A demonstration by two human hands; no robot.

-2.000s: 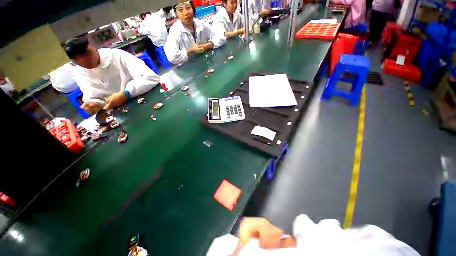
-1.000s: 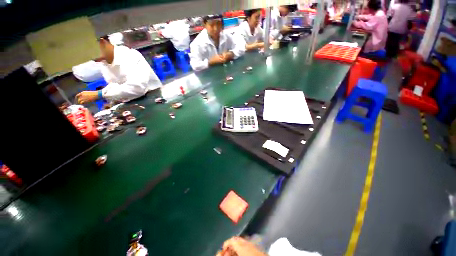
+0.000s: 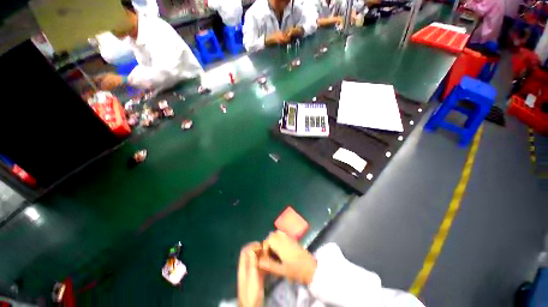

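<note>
My right hand is at the bottom centre, in a white sleeve, with its fingers bent. My left hand is upright beside it and the fingertips meet. Something small and dark shows between them, too blurred to name. A flat orange-red pad lies on the bench just beyond my right hand, partly hidden by it. A watch inner assembly, silvery-white with a dark and green end, lies on the green bench to the left of my hands.
A black board holds a calculator, a white sheet and a small white slip. Several small units lie along the far edge by a red tray. A black panel stands left. People in white sit opposite. A blue stool stands right.
My right hand has risen further into view, and my left hand now shows beside it. The view has tilted down and shifted, so the assembly and pad sit higher in the picture.
</note>
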